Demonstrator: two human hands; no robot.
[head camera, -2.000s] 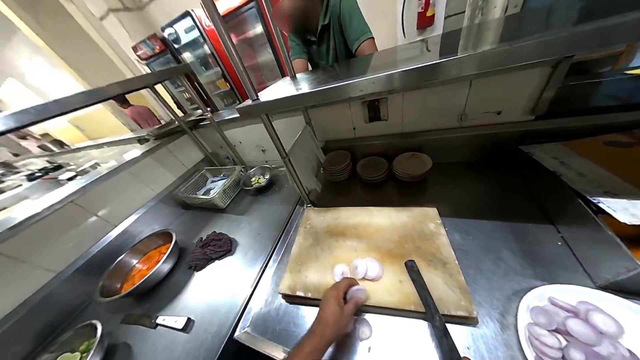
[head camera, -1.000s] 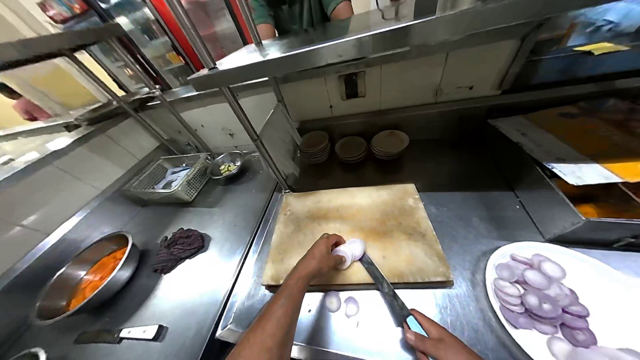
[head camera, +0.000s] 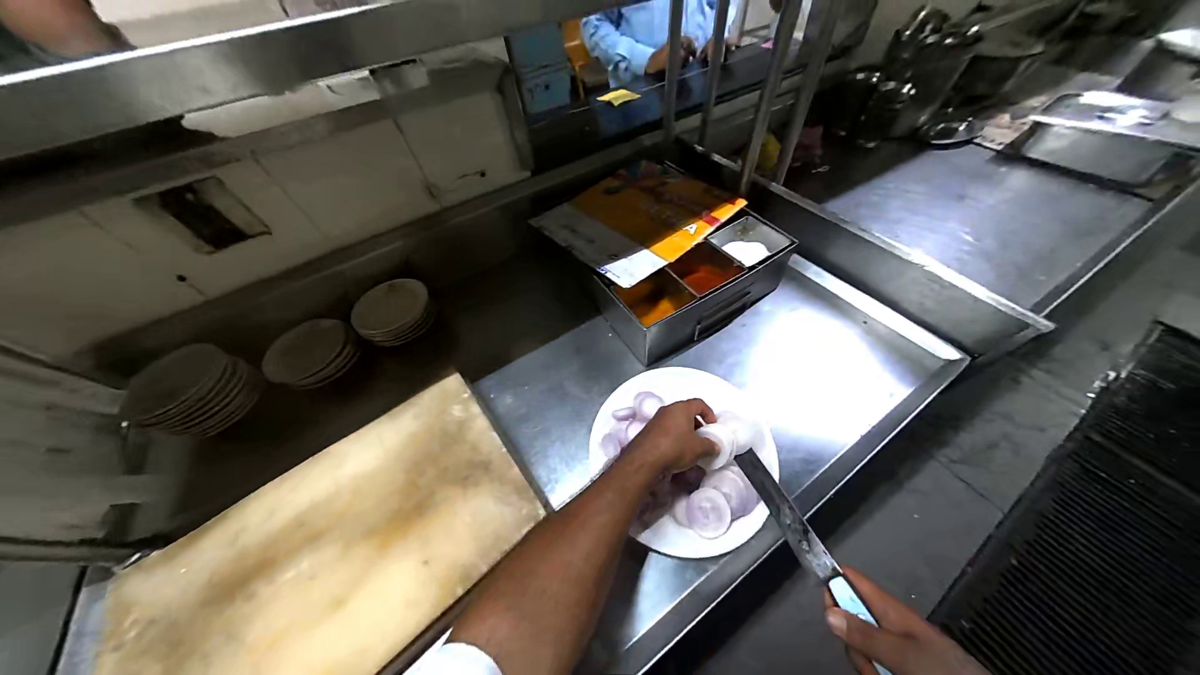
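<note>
My left hand (head camera: 682, 436) is over a white plate (head camera: 666, 375), its fingers closed on pale onion slices (head camera: 720, 444). Sliced onion rings (head camera: 709, 512) lie heaped on the plate beneath it. My right hand (head camera: 886, 628) grips the light blue handle of a kitchen knife (head camera: 792, 525). The blade points up and left, its tip close to the slices at my left fingers; whether they touch is unclear. To the left is a worn, pale cutting board (head camera: 337, 534).
A metal spice box (head camera: 698, 300) with powders stands behind the plate, a printed packet (head camera: 647, 216) on top. Stacks of small plates (head camera: 394, 309) line the back left. The steel counter's raised edge (head camera: 937, 281) runs at right. A person in light blue (head camera: 628, 42) is beyond the shelf.
My left hand and the knife in my right hand have moved from the cutting board to the plate of onions. The view has swung right.
</note>
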